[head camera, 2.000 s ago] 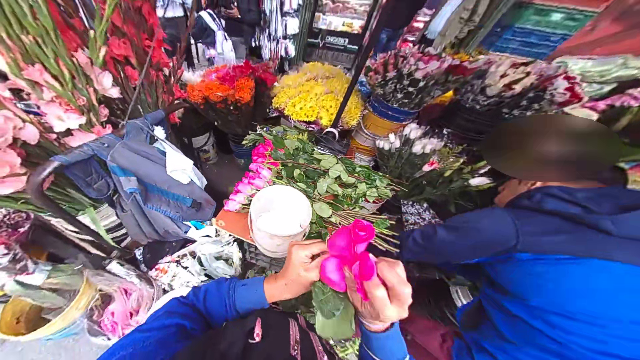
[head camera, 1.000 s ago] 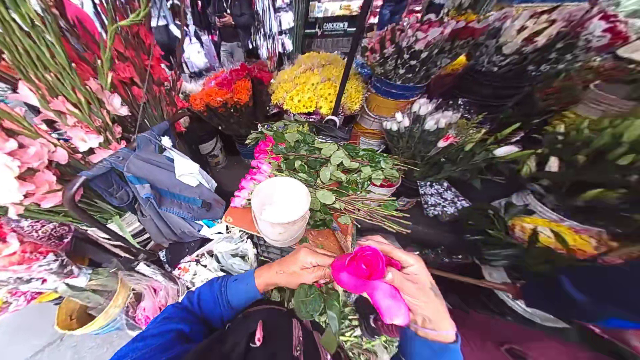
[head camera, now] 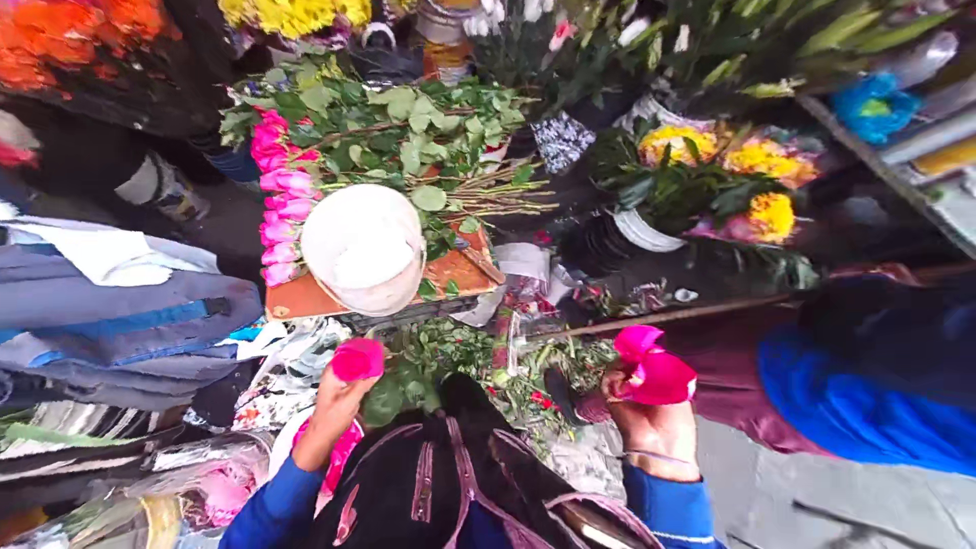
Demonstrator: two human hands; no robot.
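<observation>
My left hand (head camera: 336, 412) is closed on a pink rose (head camera: 357, 360), with the bloom above the fingers and green leaves beside it. My right hand (head camera: 656, 427) grips loose bright pink petals (head camera: 657, 374), apart from the left hand. Ahead of them, a white plastic bucket (head camera: 363, 250) stands on an orange board (head camera: 301, 300). A row of pink roses (head camera: 280, 206) lies along the board's left side, their leafy stems (head camera: 503, 191) running to the right.
At left lies a grey-blue bag (head camera: 122, 313). Cut leaves and petals (head camera: 442, 347) litter the ground ahead. A person in blue (head camera: 862, 374) is close at right. Yellow flowers (head camera: 770, 217) and orange flowers (head camera: 80, 38) stand farther off, and wrapped flowers (head camera: 221, 488) sit lower left.
My hands, together at one pink rose before, are now wide apart, the right one with petals. The view has tilted down strongly.
</observation>
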